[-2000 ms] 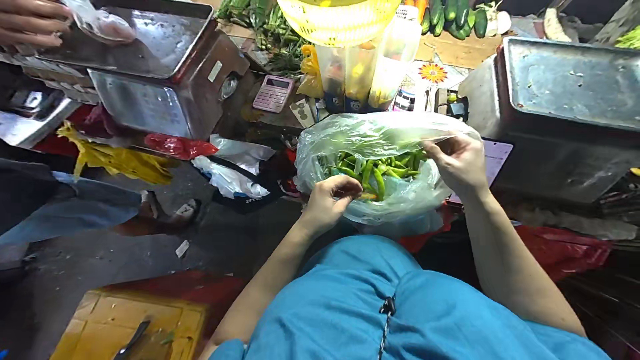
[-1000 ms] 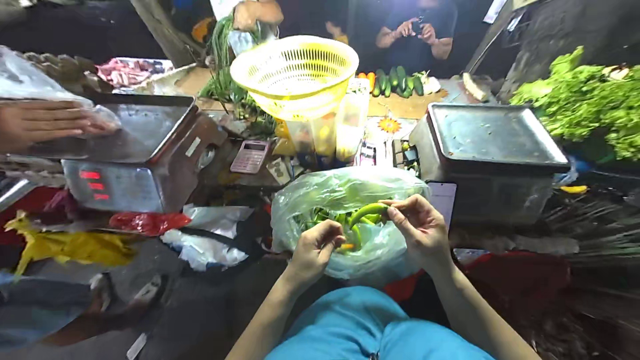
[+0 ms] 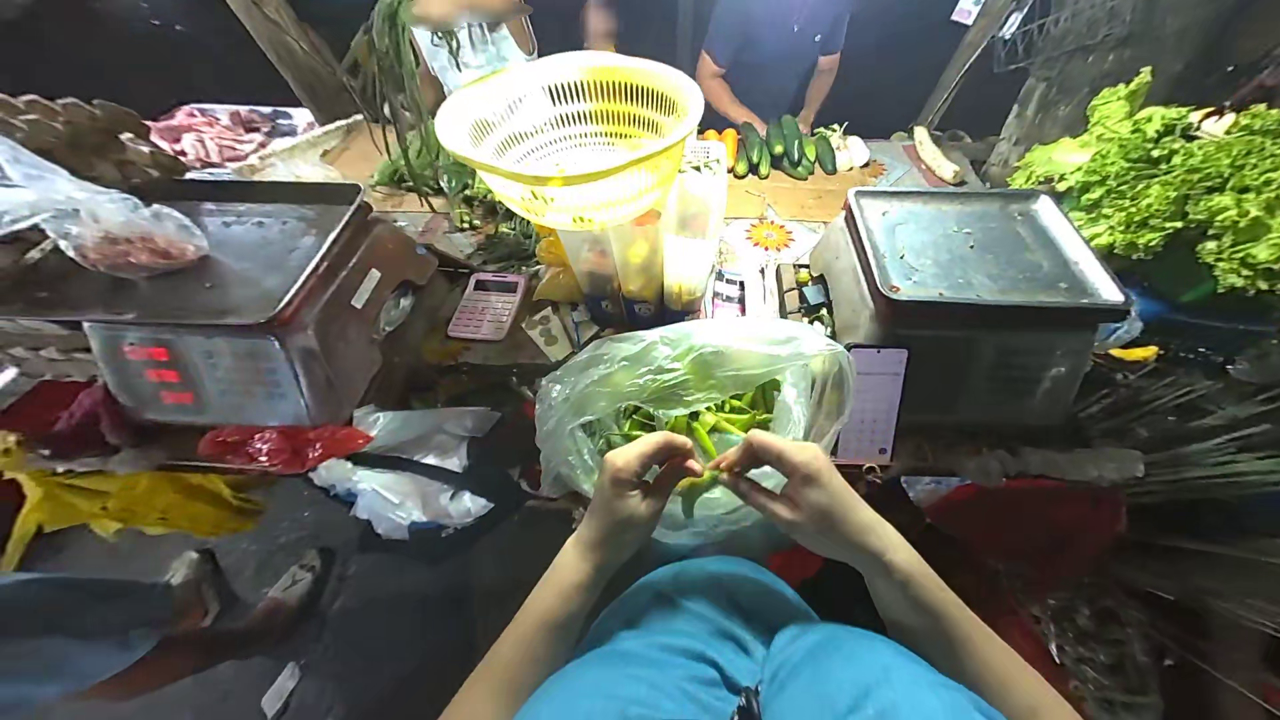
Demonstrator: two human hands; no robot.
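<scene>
An open clear plastic bag (image 3: 640, 375) of green chili peppers (image 3: 740, 410) is in front of my body. Over its near side my two hands meet, fingertips close together at one green chili pepper (image 3: 697, 488). My left hand (image 3: 640, 490) has thumb and index finger at its left end. My right hand (image 3: 795, 490) pinches it from the right. Fingers partly hide the pepper. Just right of the bag stands a smartphone (image 3: 872, 405) with a lit screen.
Metal scales stand left (image 3: 230, 300) and right (image 3: 980, 270). A yellow plastic basket (image 3: 570, 130) sits beyond the bag, beside a pink calculator (image 3: 487, 306). Cucumbers (image 3: 785, 148) and leafy greens (image 3: 1170, 180) are farther back. A person (image 3: 770, 60) stands across the table.
My hands have come together over the bag's near side; one second ago they were farther apart, with a pepper at my right fingers. The person across has lowered both hands to the table.
</scene>
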